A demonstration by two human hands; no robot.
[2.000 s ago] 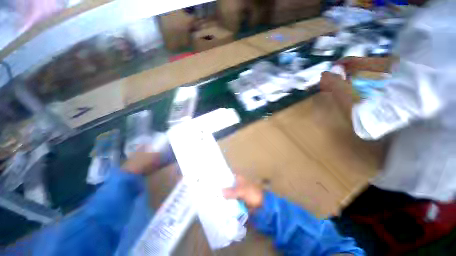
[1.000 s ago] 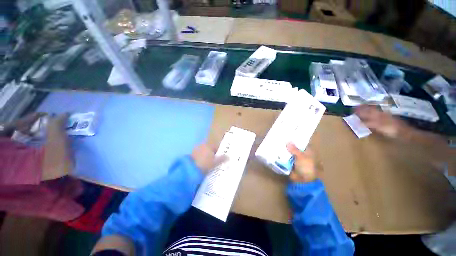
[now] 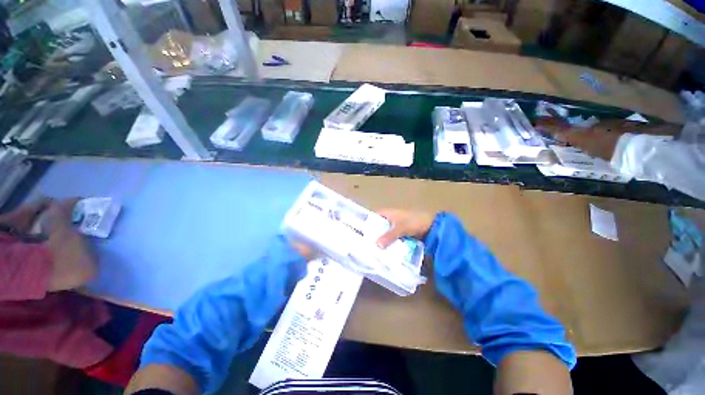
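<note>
My right hand (image 3: 406, 225) grips a clear blister tray (image 3: 352, 235) by its right end, with a white product, dark print and a light-blue patch inside. The tray lies tilted across the front of me, over the upper end of a white printed retail box (image 3: 308, 328). The box slants down toward my body, with small icons and fine text on its face. My left hand (image 3: 305, 249) is mostly hidden under the tray's left end, at the box's upper end; its fingers are hidden.
The green conveyor (image 3: 402, 108) carries several trays and boxes behind the bench. A blue mat (image 3: 185, 224) lies left on the cardboard bench cover (image 3: 495, 270). A small white leaflet (image 3: 603, 222) lies right. A co-worker's hands (image 3: 58, 224) are left; another's arm (image 3: 587, 139) reaches from the right.
My right hand has brought the tray leftward over the box and turned it. The box's upper end and my left hand are now partly covered. The right co-worker's hand has moved from the leaflet to the conveyor.
</note>
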